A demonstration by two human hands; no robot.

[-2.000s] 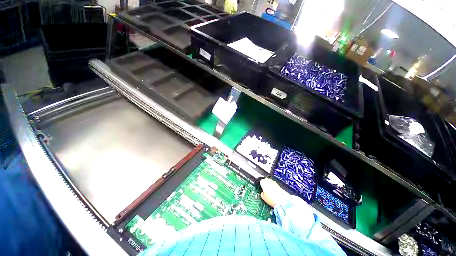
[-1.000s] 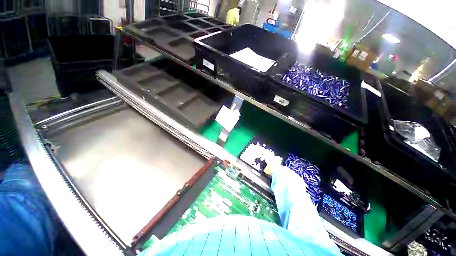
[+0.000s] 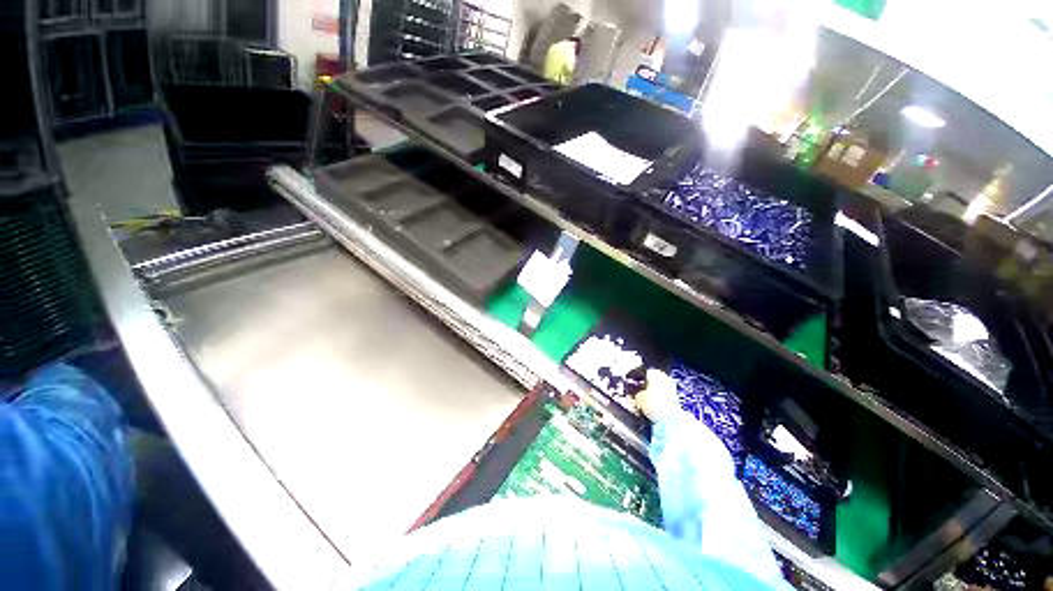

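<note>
My right hand (image 3: 657, 394), small and blurred, is at the right edge of the small bin of white pieces (image 3: 603, 359). Dark patches show at its fingertips, and I cannot tell whether the fingers hold a part. The small bin of blue-violet capacitors (image 3: 706, 404) is just right of the hand. The green circuit board (image 3: 568, 462) lies below and left of the hand in its carrier with a reddish-brown edge bar (image 3: 476, 459). My light blue smock covers the board's lower part. My left hand is out of the picture.
Conveyor rails (image 3: 404, 275) flank a shiny metal surface (image 3: 346, 381). Large black totes (image 3: 577, 144) and a compartment tray (image 3: 433, 219) stand on the shelves. A bin of brighter blue parts (image 3: 783, 496) is at right. A blue sleeve or garment (image 3: 58, 473) shows at left.
My right hand has moved from the board's upper edge up to the small bin of white pieces. The view has shifted, so the board sits lower and farther right.
</note>
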